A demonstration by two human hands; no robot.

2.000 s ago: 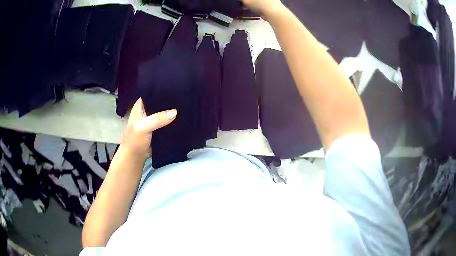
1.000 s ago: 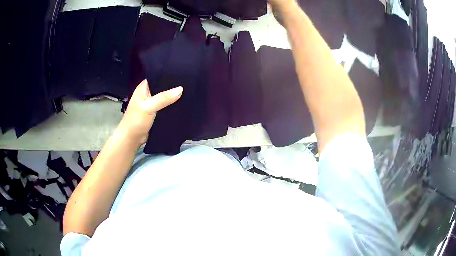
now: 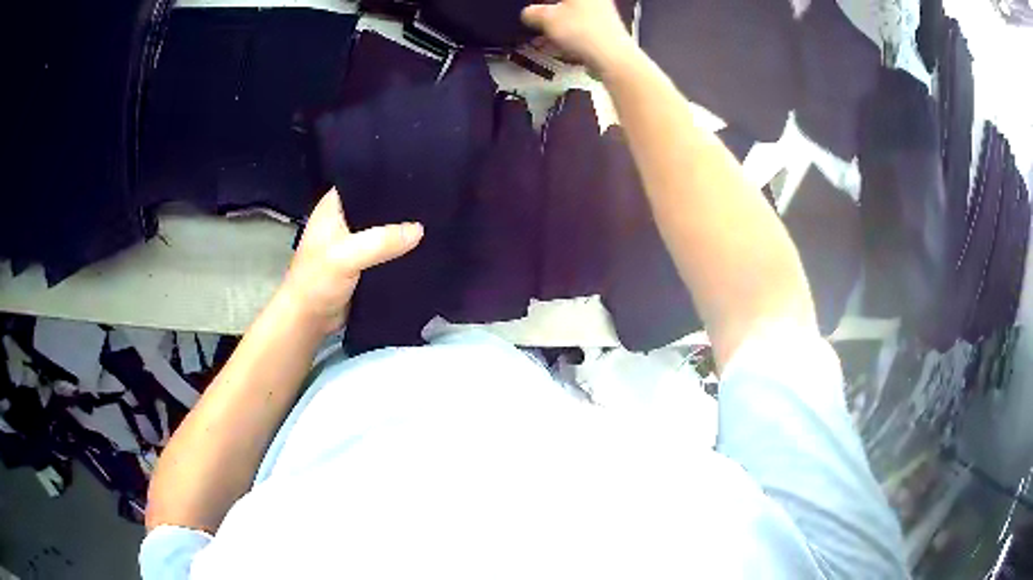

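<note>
My left hand (image 3: 346,255) grips the lower left edge of a dark navy stack of cut panels (image 3: 408,170), thumb on top, fingers hidden beneath. The stack lies close to my body, over the table's front edge. My right hand (image 3: 575,28) is at the top of the picture, at the edge of a dark stack of cut pieces (image 3: 481,20). Its fingers are partly out of clear sight, so I cannot tell if it holds the stack. Dark plum cut panels (image 3: 574,198) lie beside the navy stack.
Large dark panels (image 3: 244,108) cover the left of the pale table (image 3: 215,272). More dark panels (image 3: 725,68) lie at the right, with white offcuts (image 3: 793,153) between them. Black, grey and white fabric waste (image 3: 102,397) is heaped below the table at the left.
My right hand has moved left along the stack at the top. My left hand keeps its grip on the navy stack. The view has shifted slightly.
</note>
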